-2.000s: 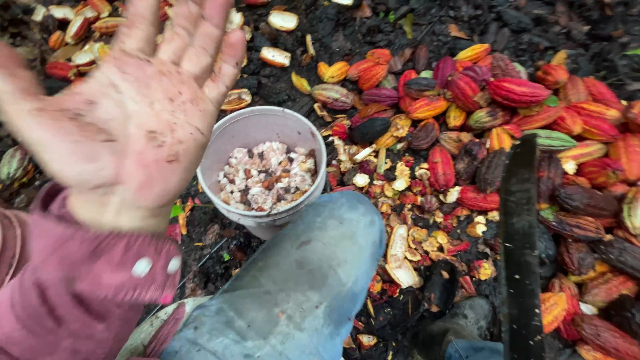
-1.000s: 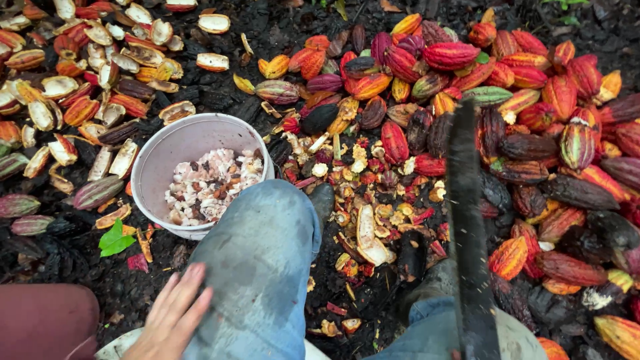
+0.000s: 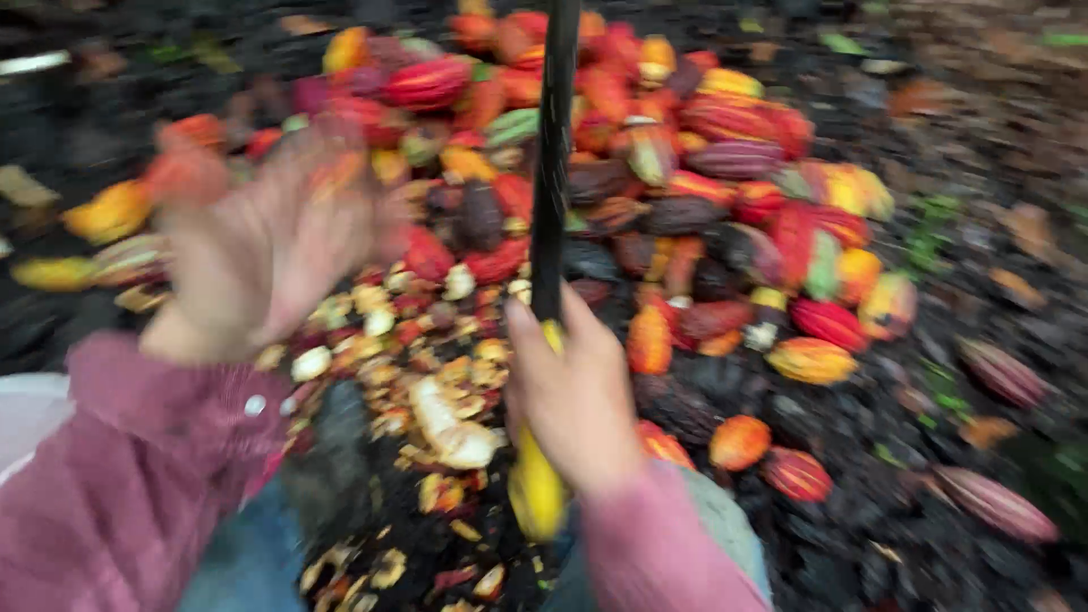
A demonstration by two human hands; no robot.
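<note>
My right hand (image 3: 578, 391), at lower centre, is closed around the yellow handle (image 3: 537, 489) of a machete. Its long dark blade (image 3: 554, 153) points up and away, across the pile of cacao pods (image 3: 731, 161). My left hand (image 3: 272, 229) is raised at the left with spread fingers, strongly blurred, and nothing shows in it. Behind it are red and orange pods at the pile's left side. Between my hands, on the ground, lie chopped husk pieces (image 3: 382, 323) and a pale opened piece of pod husk (image 3: 450, 425).
The rim of a white bucket (image 3: 34, 391) shows at the left edge. My knees in jeans (image 3: 246, 552) are at the bottom. Loose pods (image 3: 994, 501) lie on dark, wet ground at the right, with leaf litter (image 3: 1003, 93) beyond.
The view has swung to the right. My left hand has come up off my knee, where it lay one second ago. The right hand and the yellow handle have come into view.
</note>
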